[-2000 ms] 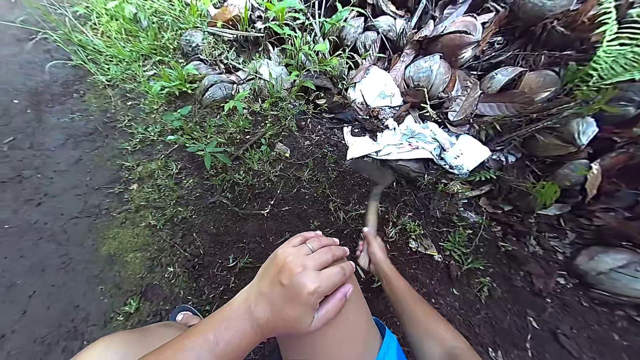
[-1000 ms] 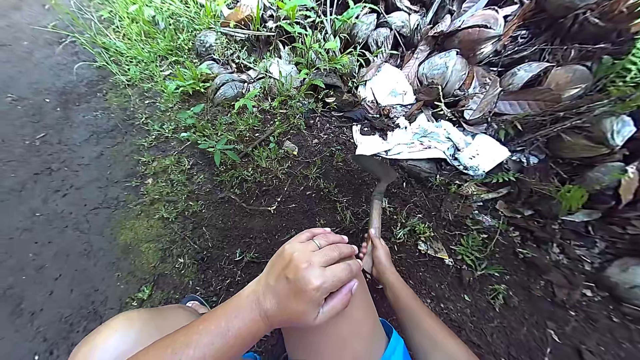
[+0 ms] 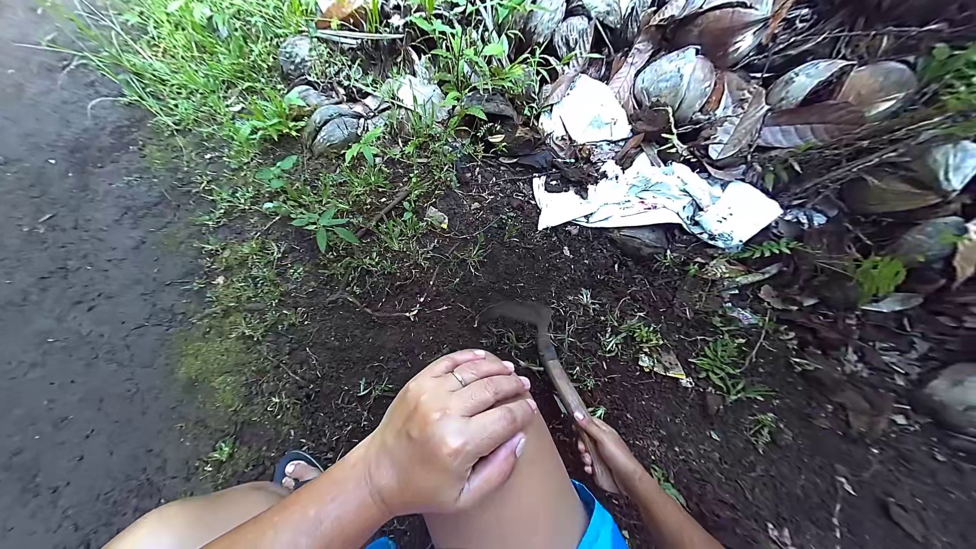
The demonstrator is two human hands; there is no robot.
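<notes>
My left hand (image 3: 457,431), with a ring on one finger, rests on my bent knee, its fingers curled over the kneecap. Beside the knee on the right, my right hand (image 3: 606,454) grips the wooden handle of a curved-bladed hand tool (image 3: 560,374), which looks like a sickle. The dark blade is blurred and points left, low over dark soil (image 3: 427,328) with small weeds. Beyond it a crumpled white cloth (image 3: 656,198) with coloured marks lies on the ground, apart from the blade.
Old coconut husks (image 3: 675,80) and dry leaves are heaped at the top right. Another white piece (image 3: 587,110) lies against them. Grass (image 3: 191,46) and leafy weeds grow at the upper left, next to a bare dirt path (image 3: 84,305). My sandalled foot (image 3: 299,469) is at the lower left.
The tool's blade has come away from the edge of the white cloth, back toward my knee. My left hand has stayed on the knee.
</notes>
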